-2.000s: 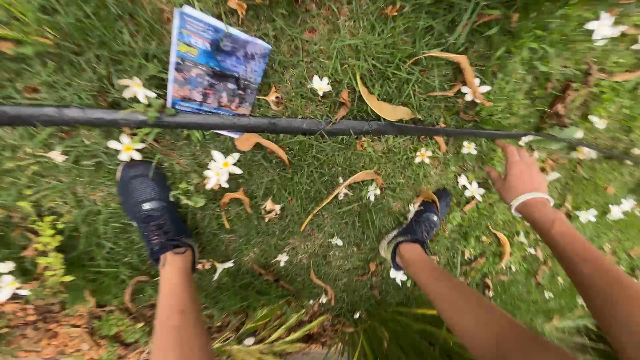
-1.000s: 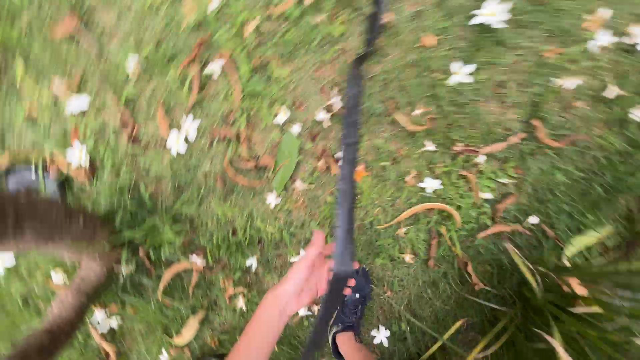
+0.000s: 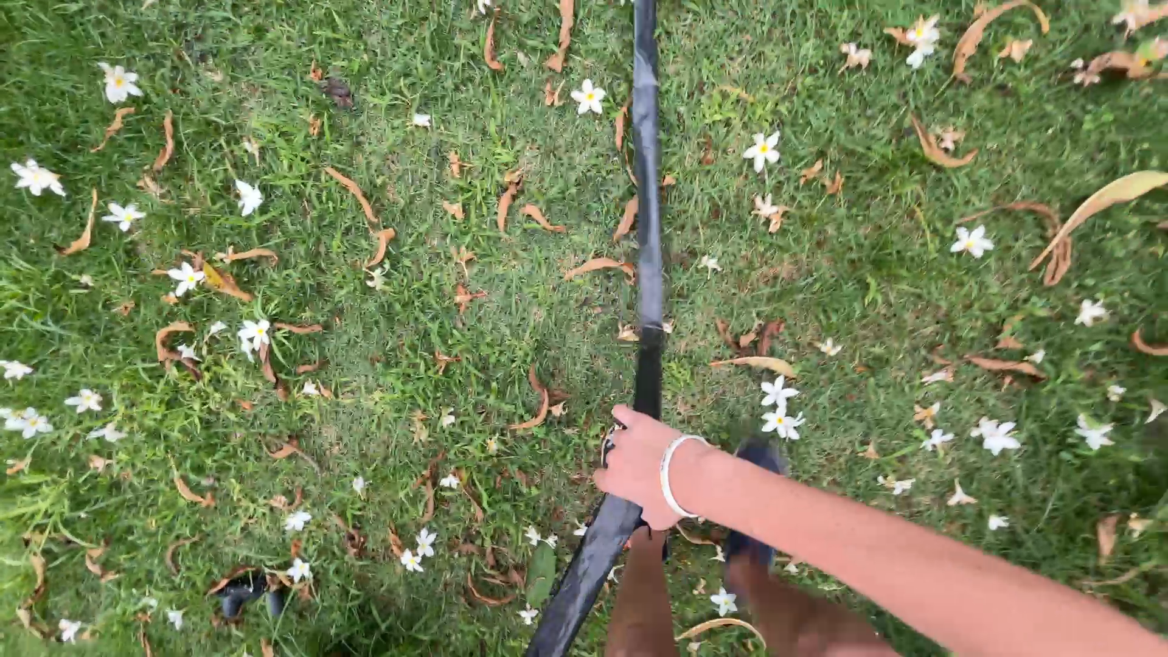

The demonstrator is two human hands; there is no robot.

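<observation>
A long black pole or pipe point(image 3: 648, 201) runs from the top edge down past the middle of the head view, then slants to the lower left below my hand. My right hand point(image 3: 639, 465), with a white band point(image 3: 671, 474) at its wrist, is closed around it just below the middle; the fingers curl over its left side. A ring-like dark item shows on one finger. My left hand is out of view. One dark shoe point(image 3: 757, 456), blurred, stands right of my right hand, partly behind the forearm.
Grass covered with white flowers point(image 3: 589, 97) and curled brown dry leaves point(image 3: 351, 193) surrounds the pole. A small black fitting point(image 3: 242, 589) lies in the grass at the lower left. My bare legs point(image 3: 639, 593) rise at the bottom edge.
The view has turned and shifted a lot. My right hand, apart from the pole two seconds ago, now grips it. The printed paper seen earlier at the upper left is out of view.
</observation>
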